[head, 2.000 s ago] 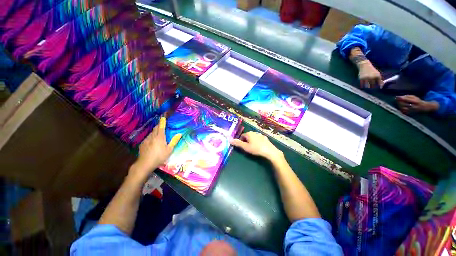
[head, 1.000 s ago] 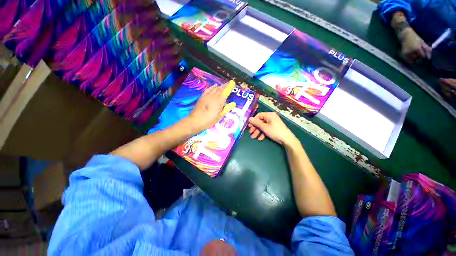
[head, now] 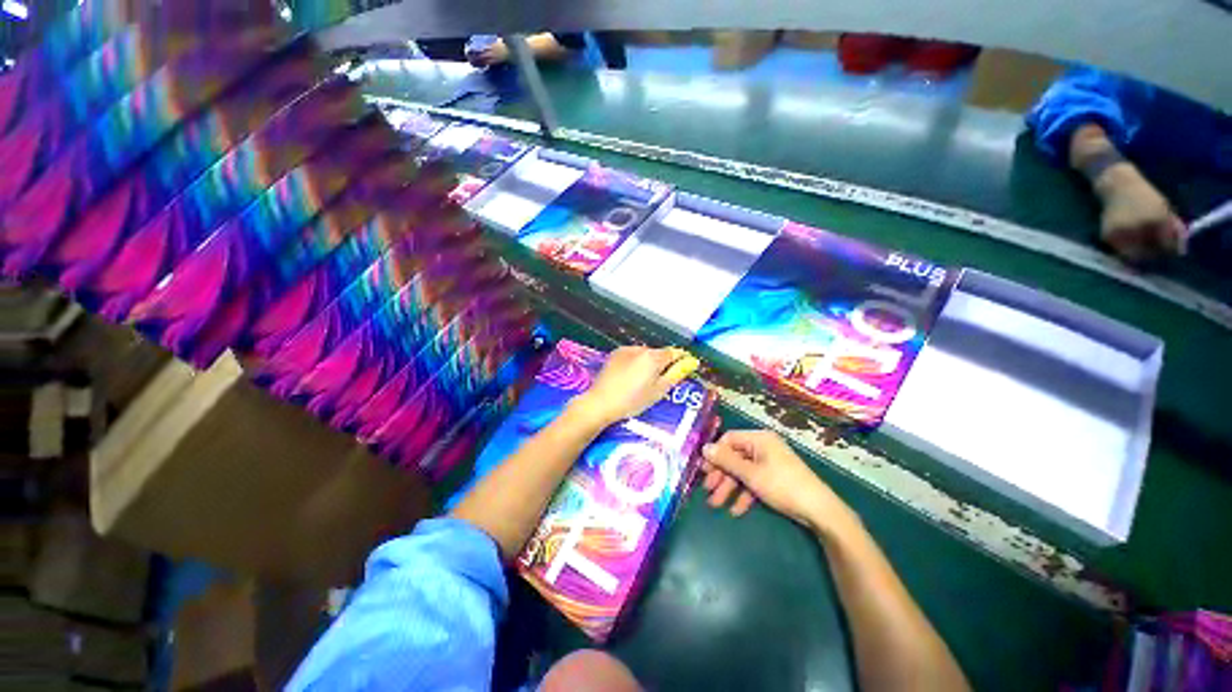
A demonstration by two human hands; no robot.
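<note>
A printed box (head: 615, 493) with feather swirls and large white lettering lies on the dark-green surface in front of me, with dark sides showing at its right edge. My left hand (head: 635, 383) reaches across its top, fingertips at the upper right edge beside "PLUS"; a finger has a yellow cover. My right hand (head: 757, 473) is at the box's right edge, fingers curled and fingertips close to or touching its side. Whether it grips is unclear.
Printed lids (head: 835, 325) and white box bases (head: 1034, 406) alternate along the conveyor behind a chipped rail (head: 932, 500). A tall printed stack (head: 257, 257) leans at left above a brown carton (head: 257, 473). Another person's hand (head: 1139, 214) is across the line.
My left hand has moved from the box's left side across its top to the upper right edge. My right hand stays by the right edge. The camera view has shifted.
</note>
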